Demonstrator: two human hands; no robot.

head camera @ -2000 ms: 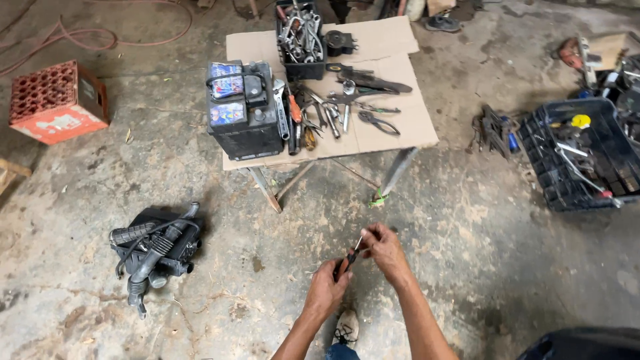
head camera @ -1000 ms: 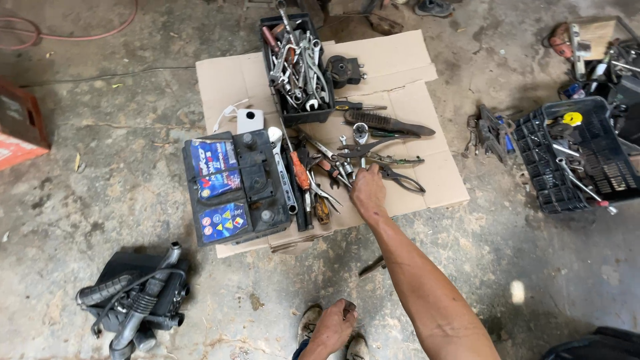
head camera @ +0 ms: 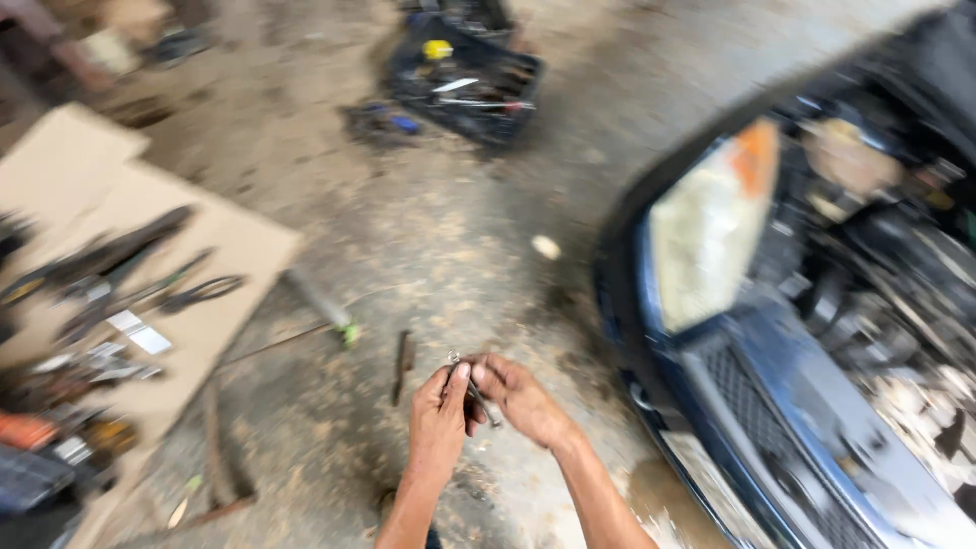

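Observation:
Close together at the lower middle, my left hand [head camera: 442,408] and my right hand [head camera: 522,396] both grip a thin metal tool [head camera: 485,406], likely a wrench. One small end shows above the fingers, and the other points down between the hands. Fingers cover its middle. On the cardboard-topped table [head camera: 252,252] at the left lie pliers [head camera: 204,293], a dark brush-like tool [head camera: 130,236] and several blurred metal tools. An orange-handled tool [head camera: 27,431] lies at the table's lower left.
A blue car's front with its headlight [head camera: 705,229] and open engine bay [head camera: 854,252] fills the right. A black crate [head camera: 488,126] of tools stands on the floor at the top, beside a blue-handled tool [head camera: 404,123]. A table leg [head camera: 316,297] juts out at the left.
My right hand has left the tools on the table and come together with my left hand, now with a metal tool between them. The view has swung right to the car.

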